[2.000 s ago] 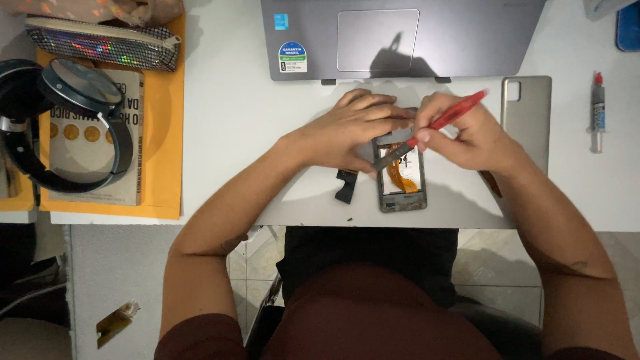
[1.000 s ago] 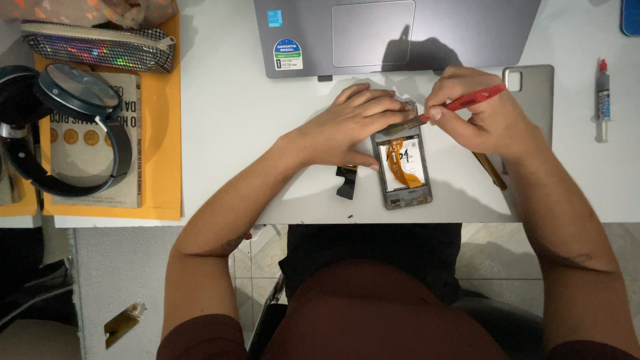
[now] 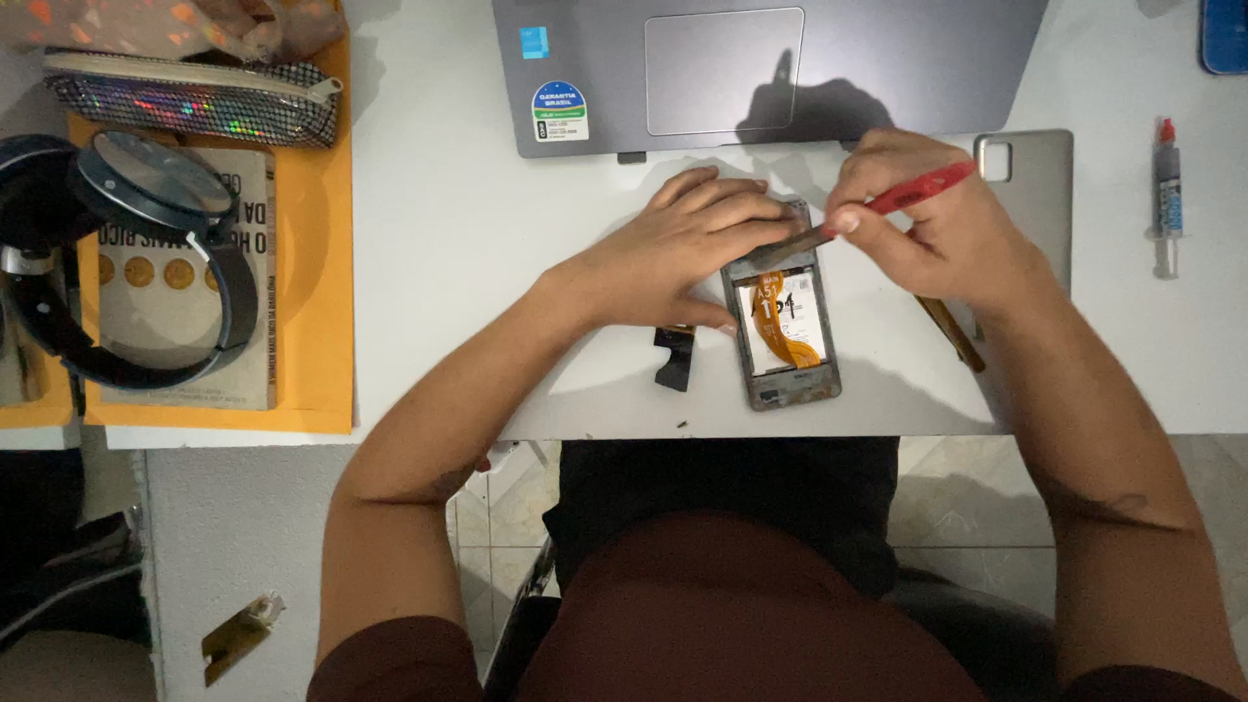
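An opened smartphone (image 3: 829,375) lies on the white table, its battery and an orange flex cable (image 3: 773,327) exposed. My left hand (image 3: 682,249) rests over its upper left side, fingers at the top and thumb against the left edge. In my right hand (image 3: 916,219) is a red-handled brush (image 3: 895,195), slanted so that its dark end lies over the phone's upper part. A small black part (image 3: 675,359) lies left of the phone, partly below my left hand. The grey phone back cover (image 3: 1048,185) is partly hidden behind my right hand and forearm.
A laptop (image 3: 585,58) stands beyond my hands. Headphones (image 3: 234,302), a book (image 3: 146,341) and a zipped pouch (image 3: 195,102) are on a yellow envelope (image 3: 317,292) at left. A syringe (image 3: 1167,200) lies at right; a thin brownish tool (image 3: 951,331) lies beside my right wrist.
The brush has moved from over the middle of the phone to its upper part, with my right hand higher than two seconds ago. My left hand stays on the phone.
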